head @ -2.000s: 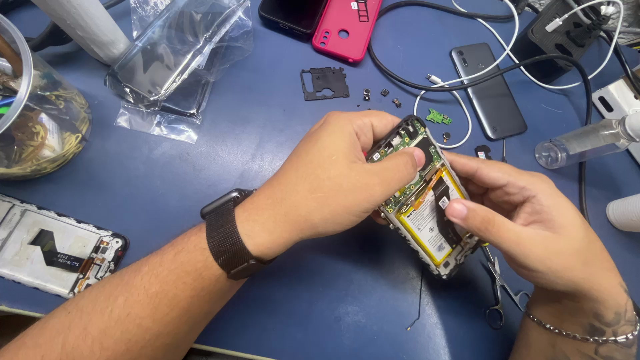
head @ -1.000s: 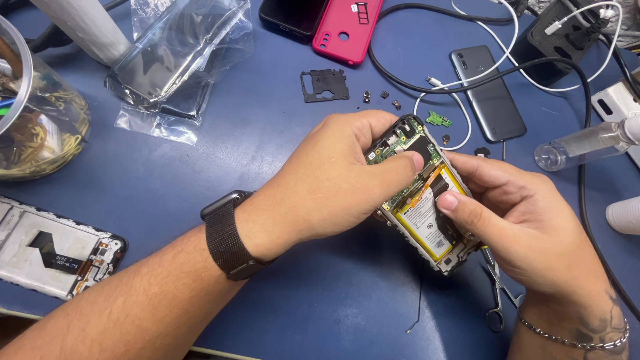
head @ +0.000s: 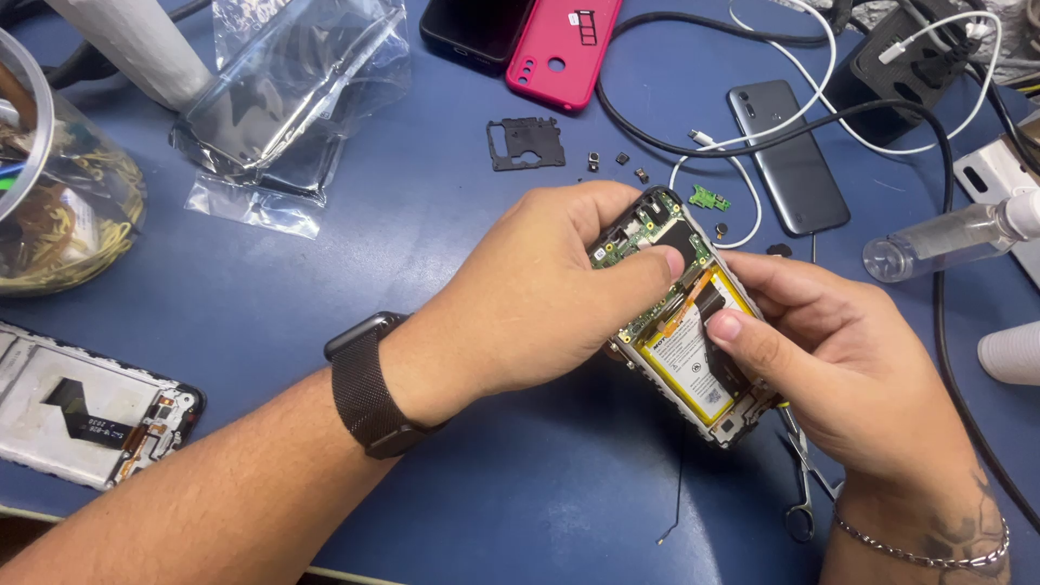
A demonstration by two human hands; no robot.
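Note:
An opened smartphone (head: 691,325) is tilted between both hands, its green circuit board and its battery with a yellow border exposed. My left hand (head: 561,284) grips the upper end, its thumb lying across the circuit board (head: 626,305). From the lower right side my right hand (head: 821,357) holds the phone, its thumb on the black flex cable over the battery (head: 678,361). The fingers behind the phone are mostly hidden. A thin antenna cable (head: 679,487) lies below the phone. Metal scissors or forceps (head: 803,487) lie partly under my right hand.
Another phone frame (head: 73,406) lies at left, below a clear tub (head: 73,203). Behind are plastic-bagged parts (head: 284,97), a red phone case (head: 565,53), a black plastic cover (head: 526,144) and small camera modules (head: 622,158). A grey phone (head: 788,158), cables and a clear bottle (head: 934,244) stand or lie at right.
My right thumb has shifted up and left along the flex cable over the battery. My left hand keeps its hold on the upper end of the phone.

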